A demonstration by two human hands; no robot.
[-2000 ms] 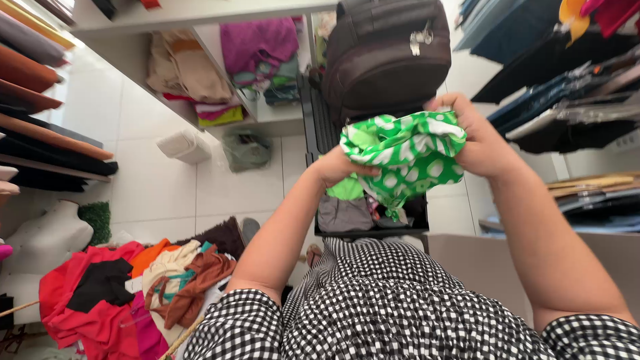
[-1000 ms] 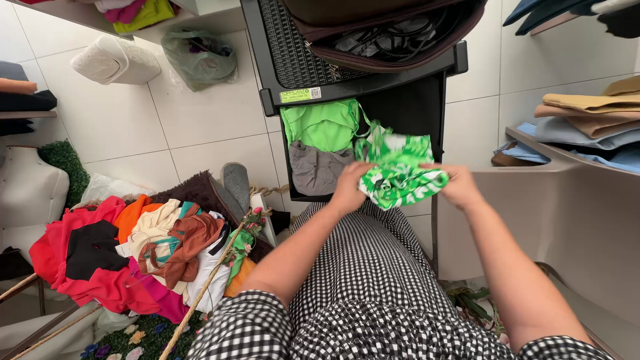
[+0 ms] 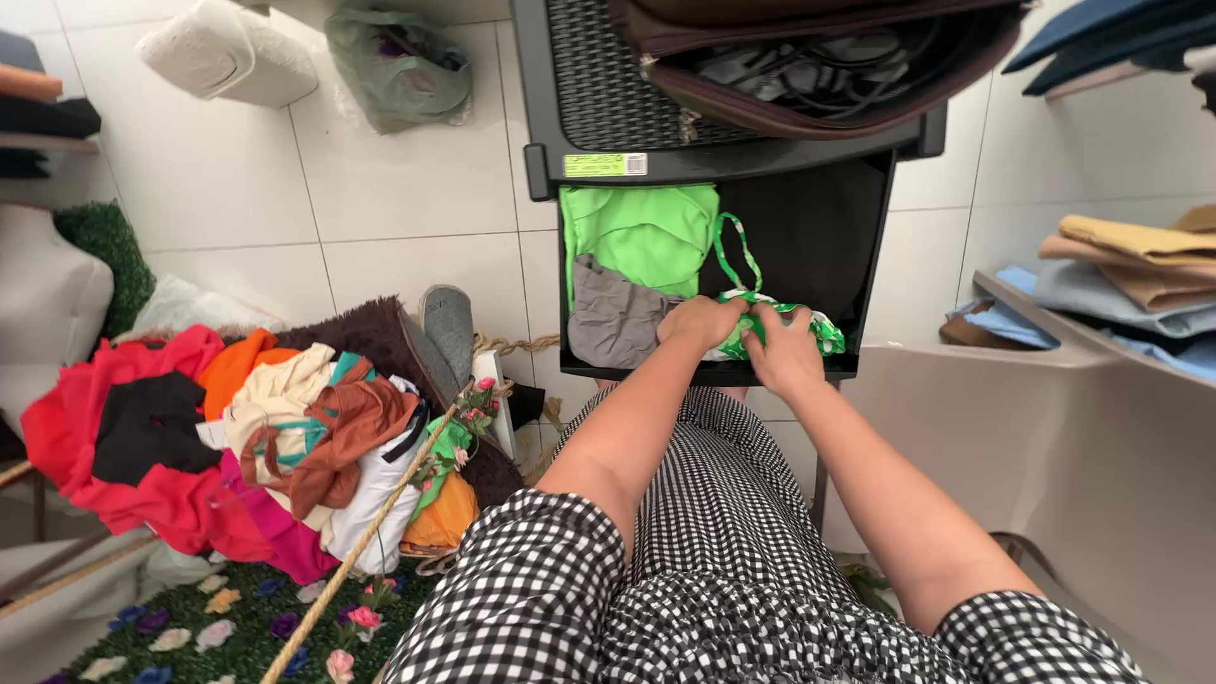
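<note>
A black plastic drawer [image 3: 803, 218] stands pulled out below me. Inside it, at the near right, lies a green-and-white patterned garment [image 3: 828, 334] with a thin strap looping up behind it. My left hand [image 3: 705, 323] rests on the garment's left end, fingers bent. On its middle is my right hand [image 3: 787, 350], fingers spread and pressing the fabric; whether either hand grips it is hard to tell. A bright green garment [image 3: 646, 233] fills the drawer's back left. In front of that, a crumpled grey cloth [image 3: 617, 313] lies beside my left hand.
An open brown bag [image 3: 817, 85] holding cables sits on the drawer unit's woven-pattern top [image 3: 608, 85]. Left are a heap of colourful clothes [image 3: 190, 456], a rope [image 3: 361, 541], a plastic bag [image 3: 404, 71] and a white bin [image 3: 233, 57]. Folded clothes [image 3: 1140, 275] lie on the right.
Both hands have lowered the green-and-white garment from above the drawer's near edge into its near right part. Two seconds ago they held it up in front of a dark bag.
</note>
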